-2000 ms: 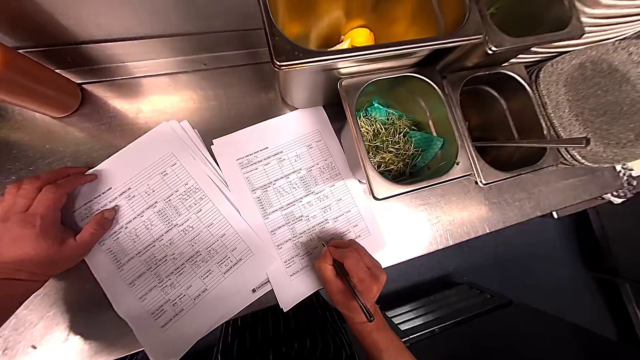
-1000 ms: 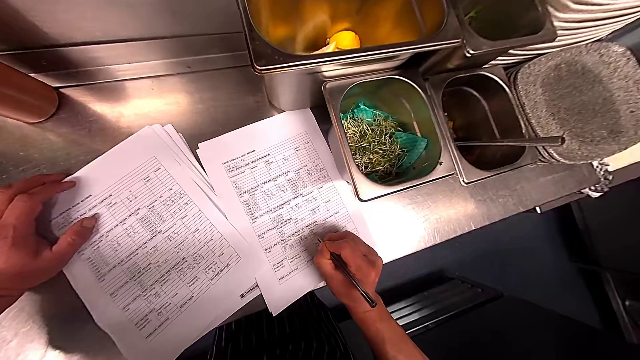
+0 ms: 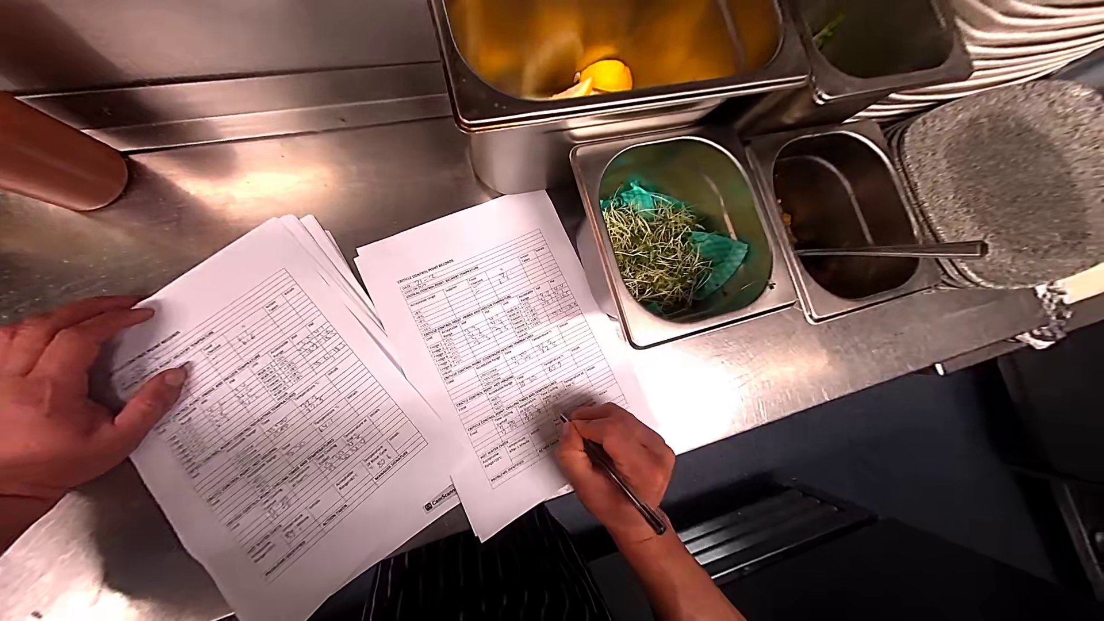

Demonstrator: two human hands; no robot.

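My right hand holds a dark pen, its tip at the lower right part of a printed form with handwritten entries. To the left lies a stack of similar filled-in forms, partly under the edge of that sheet or against it; which one I cannot tell. My left hand rests spread on the left edge of this stack, thumb and fingers apart, gripping nothing. Both sets of paper lie on a stainless steel counter.
Behind the forms stand a deep steel container with a yellow piece inside, a steel pan of sprouts on green material, and another pan with a metal utensil. Grey stone-look plates are at right, a brown cylinder at left.
My right hand and the pen have stayed near the lower right part of the form, with only small shifts. My left hand still rests on the stack.
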